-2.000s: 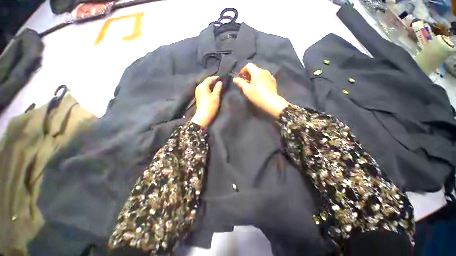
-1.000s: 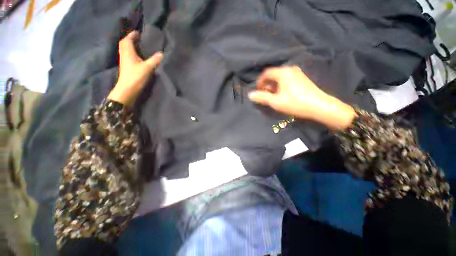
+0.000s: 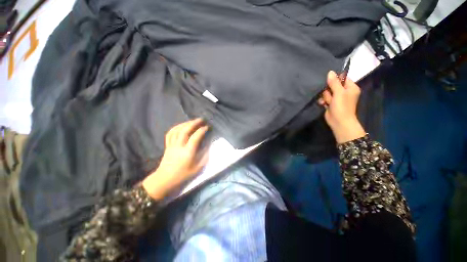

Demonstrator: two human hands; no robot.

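Note:
The dark blazer (image 3: 235,61) lies spread and wrinkled on the table, and its smooth inner cloth seems to face up. A small white care label (image 3: 210,96) shows near its middle. My right hand (image 3: 342,102) is at the cloth's right edge, with the thread snips (image 3: 346,70) held in it, their dark tip pointing up. Some of the cloth edge seems pinched in its fingers. My left hand (image 3: 182,153) is at the lower edge of the cloth, fingers bent and slightly blurred; whether it grips the cloth cannot be told.
Black hangers (image 3: 395,33) are bunched at the table's right end. The white table edge (image 3: 215,166) runs diagonally in front of me. An orange marking (image 3: 23,48) is at the upper left. The khaki jacket (image 3: 15,199) is at the left edge. Blue floor (image 3: 420,128) lies at right.
The blazer front has been turned, so the buttons are hidden and the care label shows. My right hand has moved right to the cloth edge. My left hand has moved right and nearer.

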